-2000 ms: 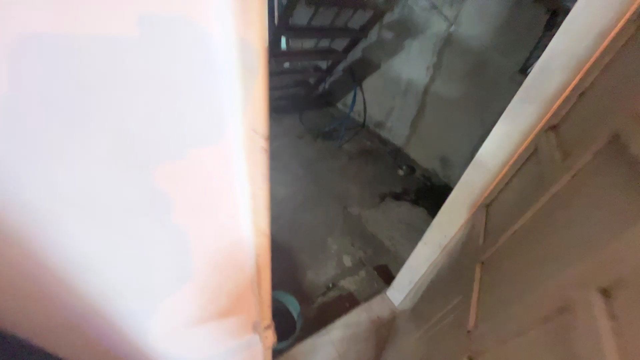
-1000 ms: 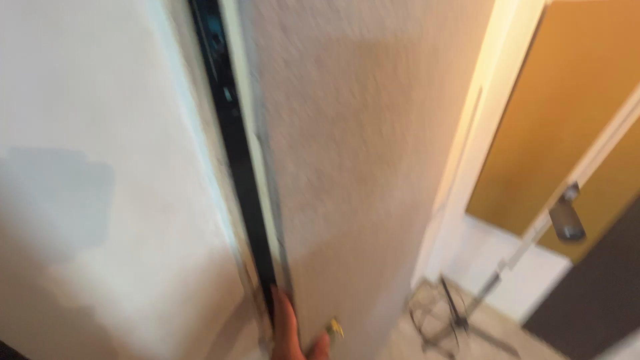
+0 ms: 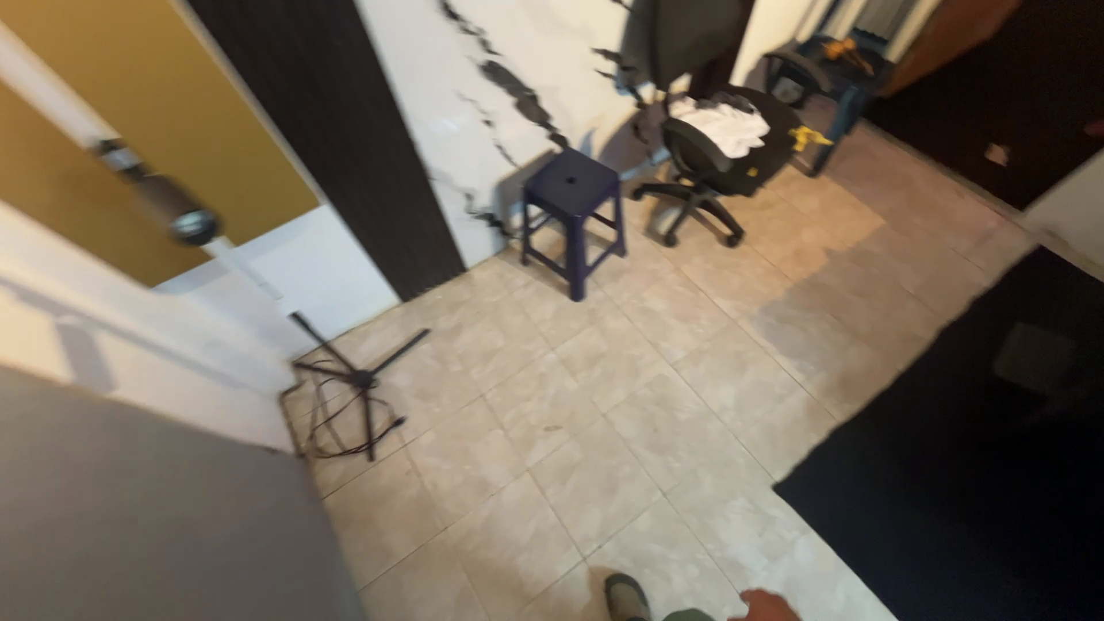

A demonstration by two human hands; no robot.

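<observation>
At the bottom edge, my right hand (image 3: 766, 606) shows only in part, blurred, above the tiled floor (image 3: 595, 431). Nothing is seen in it, but most of its fingers are cut off by the frame. Left of it are a shoe (image 3: 627, 595) and a bit of green trouser leg (image 3: 688, 615). My left hand is out of view.
A dark blue plastic stool (image 3: 571, 185) and a black swivel chair (image 3: 759, 164) with white cloth stand by the wall. A stand's legs (image 3: 364, 378) and a coiled cable are at left, near a grey surface (image 3: 155, 509). Black fabric (image 3: 966, 457) lies at right.
The view has swung widely from a doorway and door edge to the tiled room. A hand at the door edge one second ago is no longer seen there.
</observation>
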